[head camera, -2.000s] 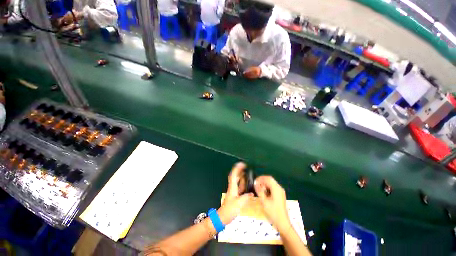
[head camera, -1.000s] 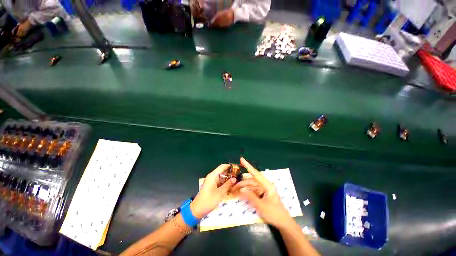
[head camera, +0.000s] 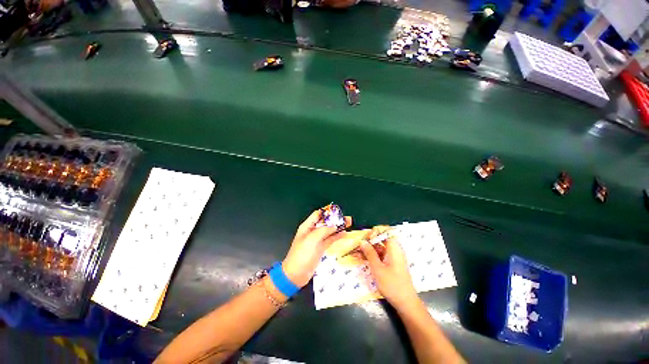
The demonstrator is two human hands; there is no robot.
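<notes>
My left hand (head camera: 308, 245) wears a blue wristband and holds a small electronic subassembly (head camera: 332, 216) up in its fingertips. My right hand (head camera: 388, 263) is over the white adhesive pad sheet (head camera: 427, 257), its thumb and fingers closed around a small pale piece (head camera: 382, 237) near the sheet's upper edge. The sheet has rows of small dark marks and lies on the dark green bench. Part of it is hidden under both hands. A yellow-orange area shows between the hands.
A blister tray (head camera: 107, 186) and spare adhesive sheets (head camera: 160, 242) lie left. Dark tweezers (head camera: 475, 224) lie beyond the sheet, a blue parts bin (head camera: 502, 306) right. Several units, one here (head camera: 488, 168), sit on the belt. Small white parts (head camera: 420, 39) and a white grid tray (head camera: 558, 70) lie across it.
The view has tilted down and shifted. My hands have moved apart: the left holds the unit up, while the right has moved from beside it onto the sheet. The tweezers now show clearly.
</notes>
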